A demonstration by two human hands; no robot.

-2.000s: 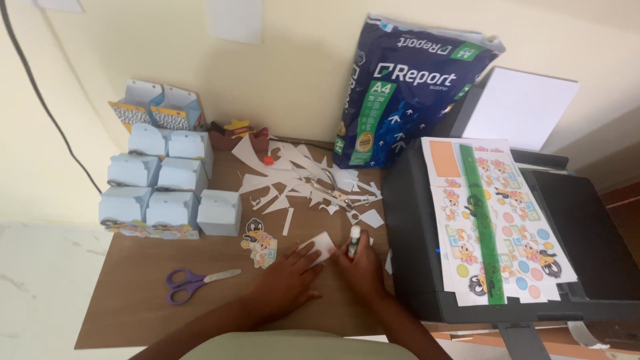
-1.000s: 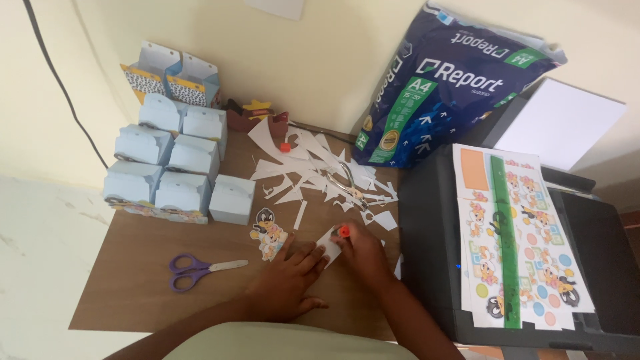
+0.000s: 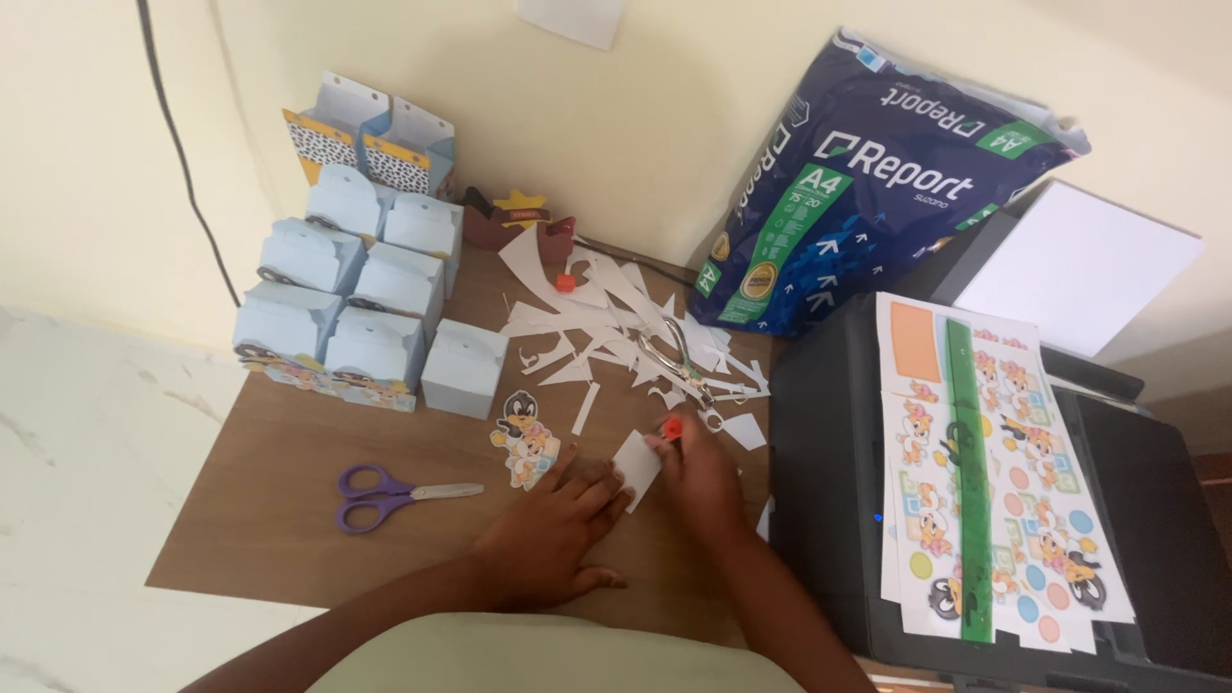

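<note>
A small white paper piece (image 3: 637, 470) lies on the wooden table, its left edge pressed down by the fingertips of my left hand (image 3: 558, 534). In my right hand (image 3: 707, 476) is a small tube or bottle with a red tip (image 3: 673, 428), held over the piece's upper right corner; most of its body is hidden by the fingers. A cartoon character cut-out (image 3: 526, 441) lies beside my left hand, partly under its fingertips. Purple-handled scissors (image 3: 371, 499) rest further left, blades pointing right.
Light-blue paper boxes (image 3: 380, 346) stand at the back left. White paper scraps (image 3: 597, 332) surround metal pliers or a punch (image 3: 674, 356) and a red cap (image 3: 565, 283). To the right, a black printer (image 3: 828, 462) bears printed sheets (image 3: 1049, 539) and a green ruler (image 3: 969, 481). A paper pack (image 3: 866, 183) leans behind.
Two seconds ago the tube was less tilted, its pale end showing; now its red tip shows above my right hand. My left hand stays on the paper.
</note>
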